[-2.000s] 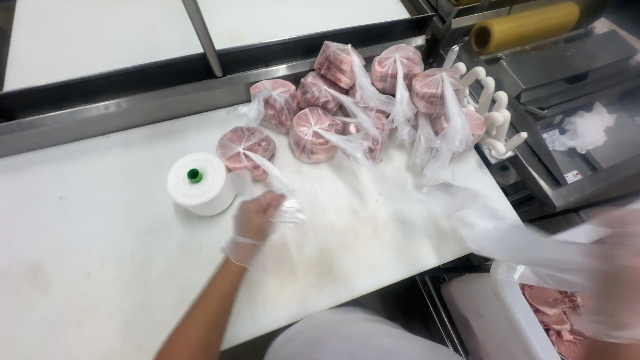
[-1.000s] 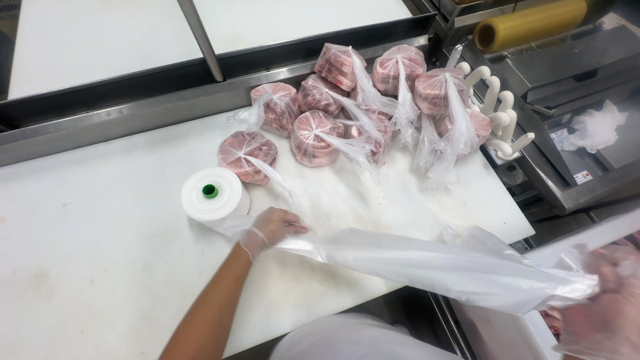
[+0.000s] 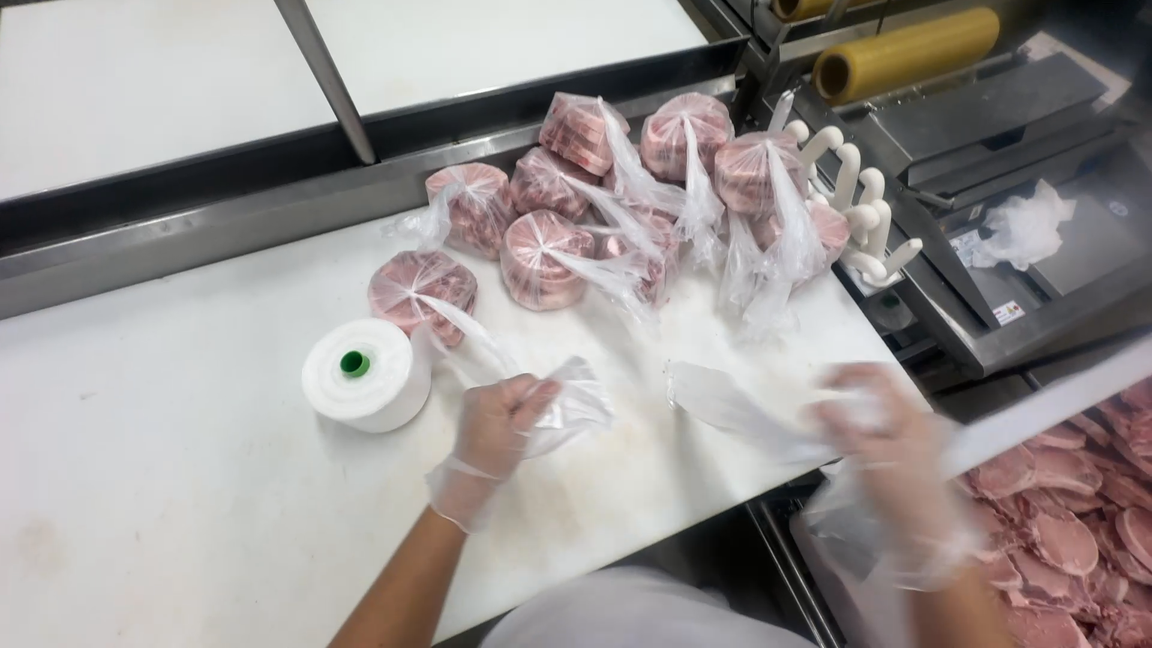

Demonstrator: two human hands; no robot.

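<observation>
In a clear glove, my left hand (image 3: pixel 499 423) is closed on the loose end of plastic bags beside the roll of plastic bags (image 3: pixel 382 387), which stands on the white cutting board (image 3: pixel 216 468) with a green core. My right hand (image 3: pixel 886 450), also gloved and blurred by motion, holds a plastic bag (image 3: pixel 742 405) over the board's right edge. A gap shows between that bag and the piece in my left hand. Several knotted clear bags of sliced meat (image 3: pixel 547 256) lie in a group behind my hands; one bag of meat (image 3: pixel 423 292) sits against the roll.
A white tub (image 3: pixel 1062 405) of raw meat slices (image 3: pixel 1062 540) is at the lower right. White curved hooks (image 3: pixel 868 211) stand at the board's right corner. Beyond are a wrapping machine (image 3: pixel 990 117) with a yellow film roll (image 3: pixel 909 54) and a metal rail (image 3: pixel 225 220) along the back.
The plastic stretched between my hands one second ago is now in two separate pieces. My right hand has moved in from the far right. The tub's meat shows more.
</observation>
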